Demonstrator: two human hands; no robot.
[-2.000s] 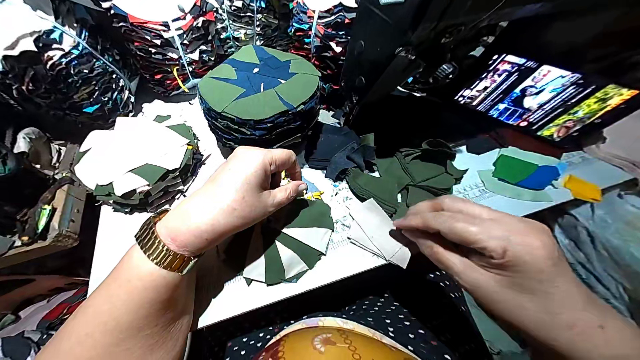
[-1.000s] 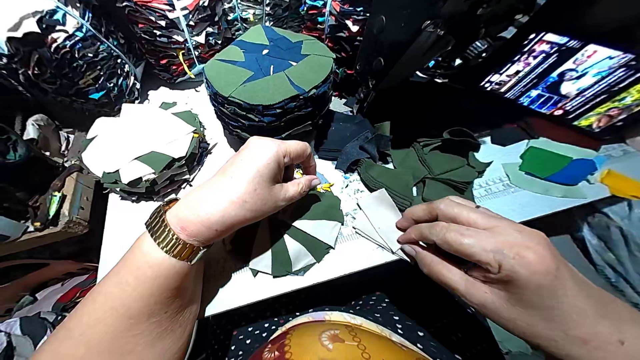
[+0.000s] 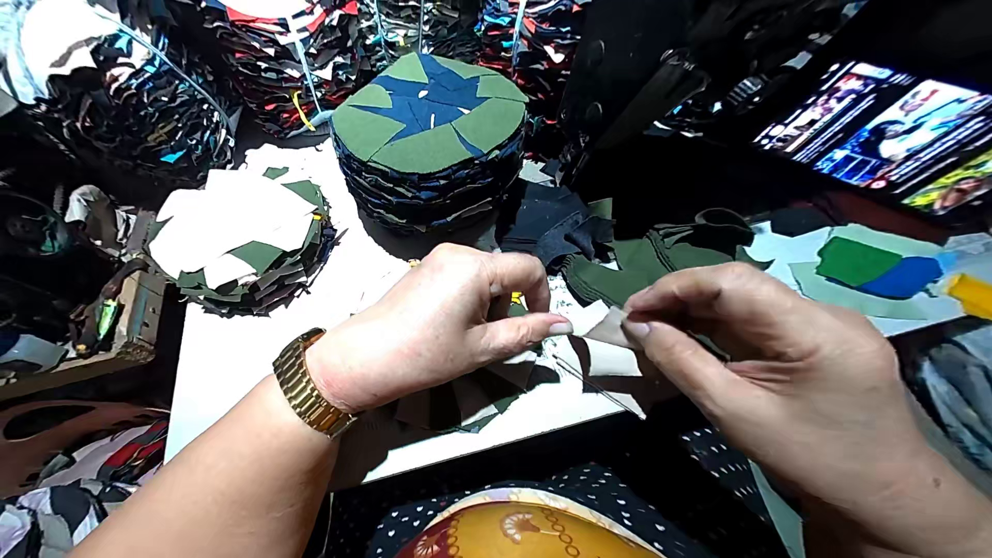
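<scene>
Between thumb and forefinger, my right hand (image 3: 775, 364) pinches a small pale fabric piece (image 3: 608, 328). My left hand (image 3: 457, 318), with a gold-coloured watch at the wrist, reaches its thumb tip to the piece's left end; whether it grips it cannot be told. Under my left hand, partly hidden and shaded, lies a round arrangement of green and white fabric wedges (image 3: 465, 399). More pale pieces (image 3: 612, 360) lie on the white tabletop beneath my right fingertips. Folded dark green fabric pieces (image 3: 659, 260) sit just behind my right hand.
A tall round fabric stack (image 3: 434, 116) topped in green and navy stands at the back. Left of it is a lower white-and-green stack (image 3: 240, 232). Tied scrap bundles (image 3: 139, 93) rise behind. A lit screen (image 3: 891, 132) is at upper right, a wooden crate (image 3: 139, 318) at left.
My right hand has lifted a pale piece from those on the table and moved toward my left hand. My left thumb now meets the piece's end.
</scene>
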